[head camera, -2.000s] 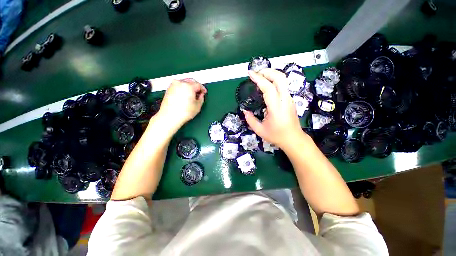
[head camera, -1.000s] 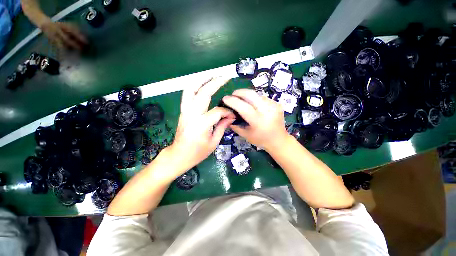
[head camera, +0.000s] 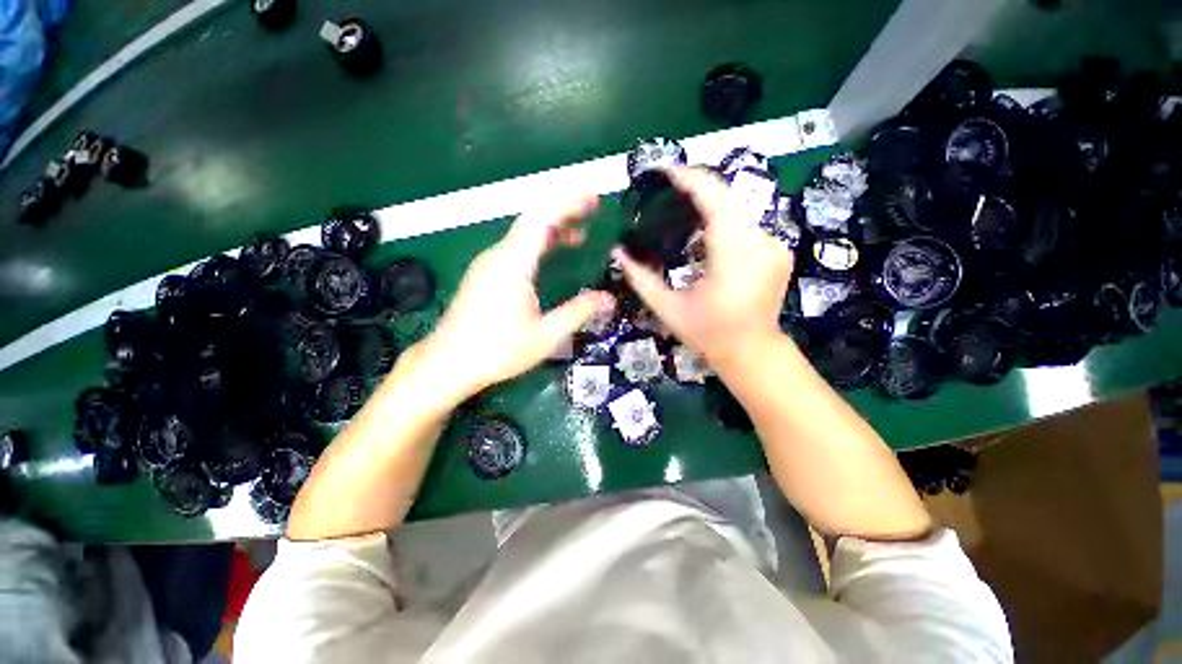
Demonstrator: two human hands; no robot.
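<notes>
My right hand holds a black round housing between thumb and fingers above the bench. My left hand is to its left, thumb and fingers apart, with nothing seen in it. White-faced insert modules lie in a cluster below and between my hands, with more beside my right hand. One round black cover lies near the bench's front edge, right of my left forearm. The face of the held housing is too dark to make out.
A pile of black covers lies at left, a large pile of black housings at right. Beyond the white divider strip, assembled units stand on the green belt. A slanted grey post rises at upper right. A cardboard box is below the bench.
My hands met around a dark part a second ago and are now apart. The right hand has moved up with the housing. The other person's hand has left the upper left.
</notes>
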